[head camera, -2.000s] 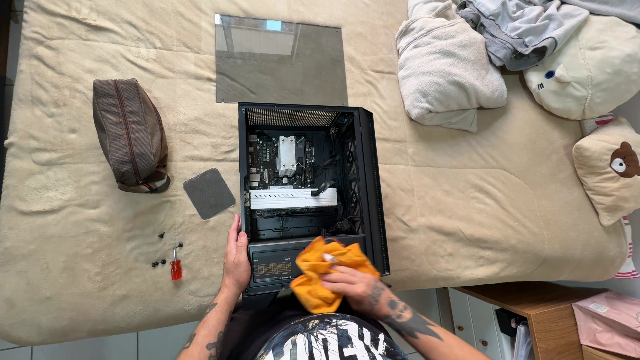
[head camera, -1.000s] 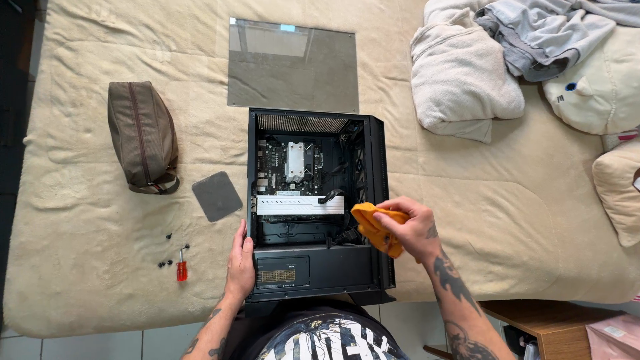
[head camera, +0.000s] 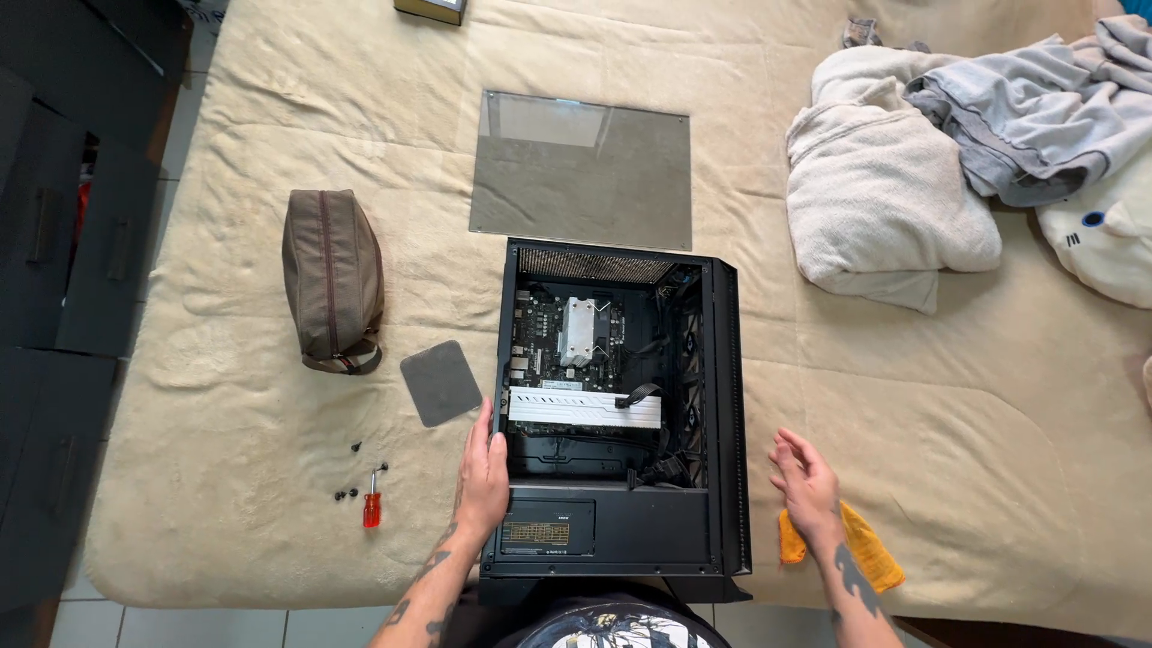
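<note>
An open black computer case lies on its side, its motherboard, silver CPU cooler and white graphics card exposed. My left hand rests against the case's left edge, fingers along the outside. My right hand is to the right of the case, empty, fingers loosely bent. Partly beneath the right wrist, an orange cloth lies on the bed. A tinted glass side panel lies just beyond the case. Left of it are a red-handled screwdriver and several small black screws.
A brown zippered pouch and a dark grey square pad lie left of the case on the beige blanket. Folded cream and grey fabrics and a plush pillow are at the right. A small box sits at the far edge.
My right hand has let go of the orange cloth, which now lies on the bed right of the case. It was wiping over the case's lower part earlier. My left hand stays at the left edge.
</note>
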